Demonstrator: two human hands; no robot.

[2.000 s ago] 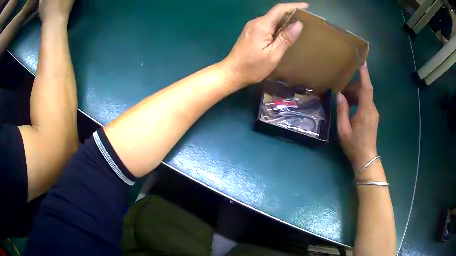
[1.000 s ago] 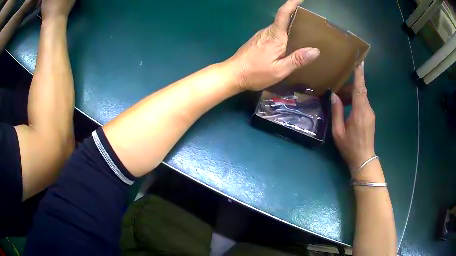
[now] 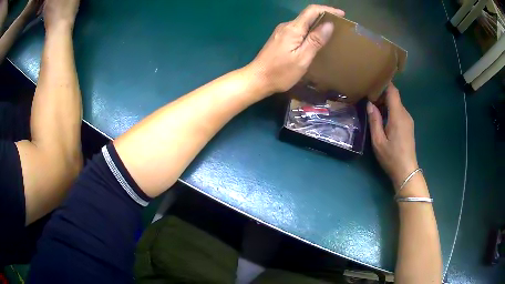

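Note:
A small packing box, black outside, sits open on the green tabletop. Its black front wall (image 3: pixel 321 145) faces me. Its brown lid (image 3: pixel 354 58) stands up at the far side, leaning back. Inside lies a shiny clear plastic bag (image 3: pixel 324 126) with dark cable-like shapes and a red-tipped part (image 3: pixel 314 110). My left hand (image 3: pixel 290 50) grips the lid's left edge, thumb on the brown inner face and fingers behind. My right hand (image 3: pixel 394 130) is at the box's right side, thumb by the side wall and fingers near the lid's lower right corner.
The green tabletop (image 3: pixel 221 183) has a curved pale edge nearest me. Another person's bare arm (image 3: pixel 58 94) rests on the table at left, with part of a further arm beyond. Pale pipe legs (image 3: pixel 484 66) stand at upper right. A dark object (image 3: pixel 496 247) shows at the right rim.
Against one second ago, my left thumb has moved left and up towards the lid's edge. My right fingers have slid slightly down the lid's right side. The box has shifted very little.

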